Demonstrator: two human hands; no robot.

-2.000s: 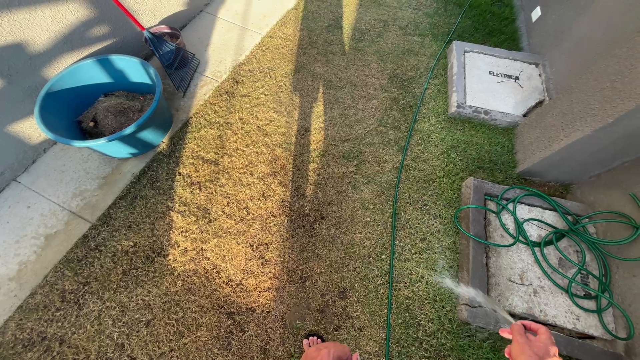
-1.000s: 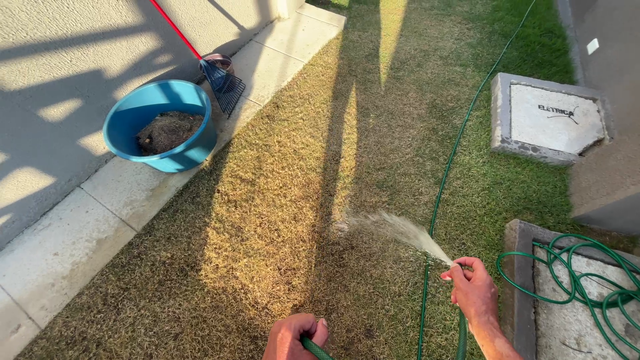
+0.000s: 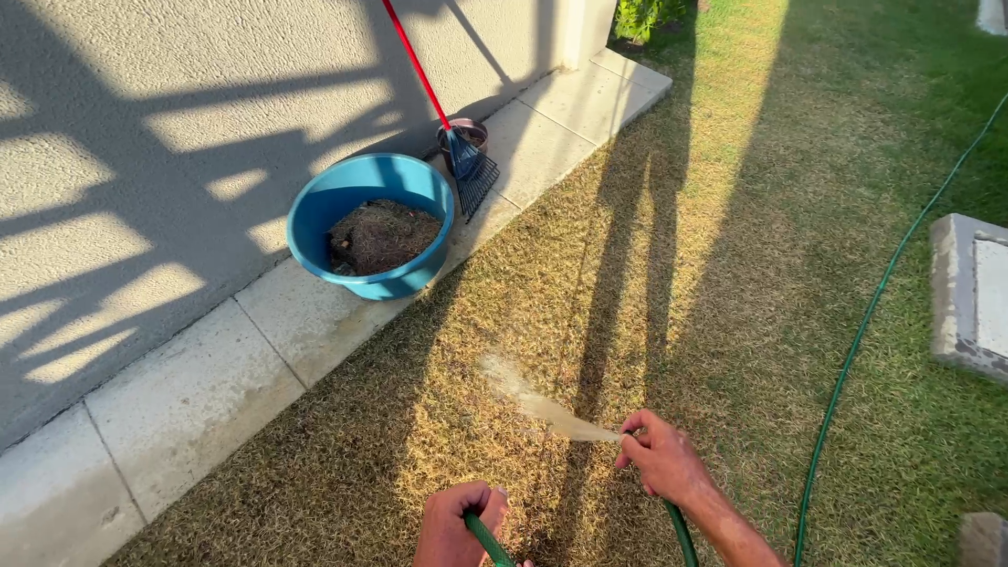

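Observation:
My right hand (image 3: 660, 457) grips the end of a green garden hose (image 3: 680, 535) at the lower middle of the head view. A fan of water (image 3: 551, 409) sprays from its tip leftward over the dry, yellowish lawn (image 3: 504, 315). To the left and a bit lower, my left hand (image 3: 461, 524) is closed around another stretch of the same kind of hose, which runs out of the bottom edge. How the two stretches join is hidden below the view.
A blue plastic tub (image 3: 425, 272) holding dry clippings stands on the concrete path (image 3: 189, 386) by the wall. A rake with a red handle (image 3: 417, 67) leans beside a round pot (image 3: 475, 130). Green hose (image 3: 843, 370) crosses the grass at right, near a concrete slab cover (image 3: 953, 291).
The view has swung left. My left hand, out of sight two seconds ago, now shows holding hose. The spray points toward the left; my right hand stays on the hose end.

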